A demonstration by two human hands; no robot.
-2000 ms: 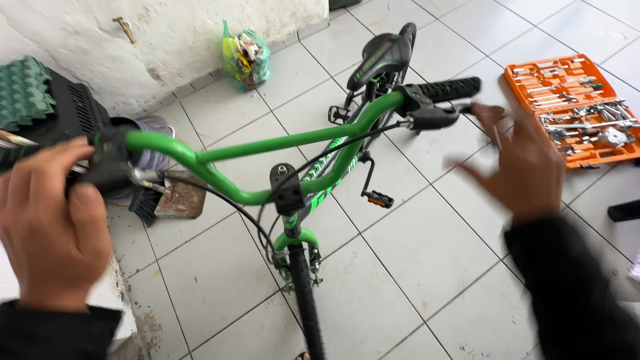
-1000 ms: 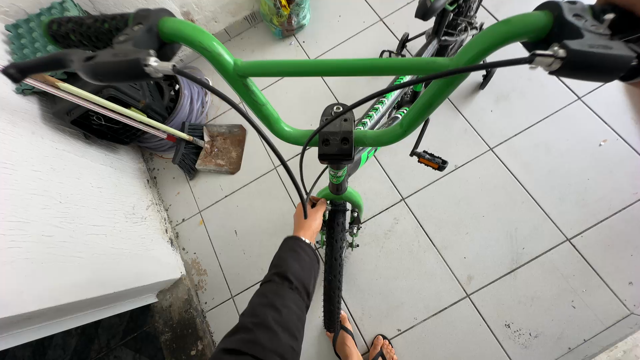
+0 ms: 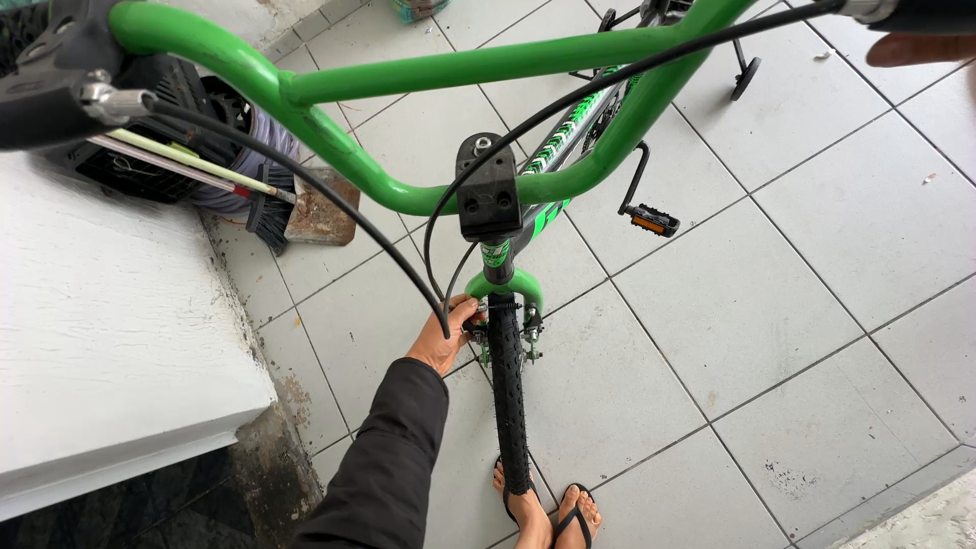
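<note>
A bicycle with green handlebars (image 3: 473,67) stands with its front wheel pointing at me. My left hand (image 3: 446,333) is down beside the front tire (image 3: 507,381), its thumb and fingers pinching at the front brake arm and cable end just under the green fork crown (image 3: 526,282). What exactly lies between the fingertips is too small to tell. At the upper right edge, only some fingers of my right hand (image 3: 926,49) show, under the right grip and brake lever; most of that hand is out of frame. The black stem clamp (image 3: 489,187) holds the bar, with brake cables looping around it.
A white wall ledge (image 3: 114,328) stands at the left. Behind it are a broom (image 3: 271,210), a rusty dustpan (image 3: 324,206), a coiled hose (image 3: 267,141) and a black crate. A pedal (image 3: 653,220) juts out at the right. My feet in flip-flops (image 3: 576,518) are by the front tire.
My left hand has gone from the left grip down to the front brake. The orange tool case seen at the right two seconds ago is out of view. The view has moved closer over the handlebars.
</note>
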